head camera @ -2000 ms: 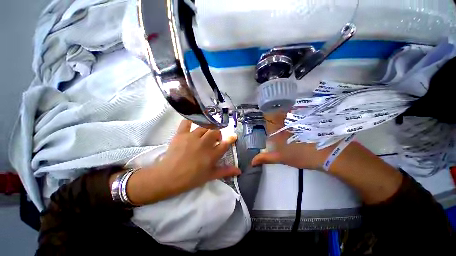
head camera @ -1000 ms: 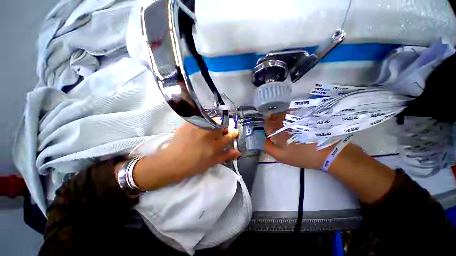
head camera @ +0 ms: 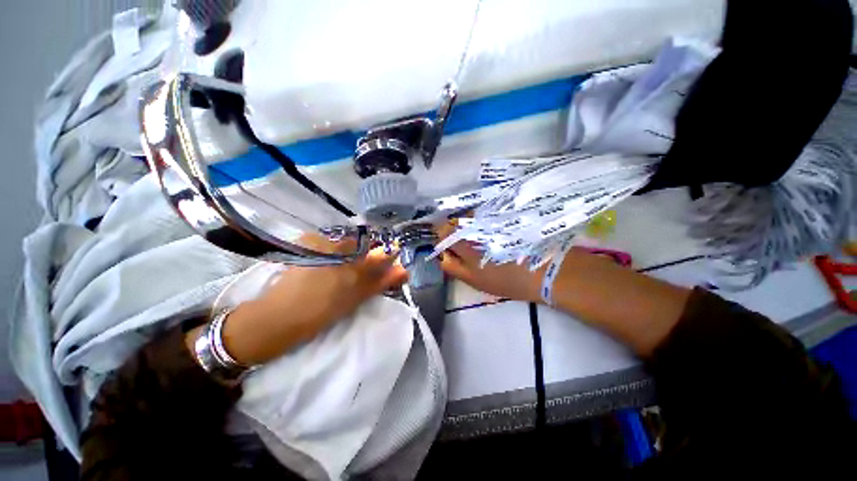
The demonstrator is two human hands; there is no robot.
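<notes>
The pale ribbed garment piece [head camera: 122, 282] lies heaped left of the needle, with a smooth white cloth patch [head camera: 310, 385] hanging towards me. My left hand [head camera: 324, 287] is on the garment, fingertips pinching its edge beside the presser foot. A narrow white strip [head camera: 410, 299] runs along the edge below my fingertips. My right hand [head camera: 493, 268] lies right of the grey-blue cylindrical piece [head camera: 425, 270]; its fingertips are partly hidden behind that piece and the labels. A dark-grey band [head camera: 430, 310] runs towards me. The needle is hard to make out.
The sewing machine head [head camera: 395, 56] spans the top, with a chrome guard [head camera: 188, 193] and ridged dial [head camera: 387, 195]. Woven labels [head camera: 554, 202] hang over my right wrist under a black band [head camera: 761, 94]. A black cord [head camera: 537, 362] crosses the table edge. Orange-red handles [head camera: 834, 280] lie far right.
The view has shifted right, so the machine and hands appear further left. The white patch and edge have turned slightly near the foot. Both hands remain beside the foot.
</notes>
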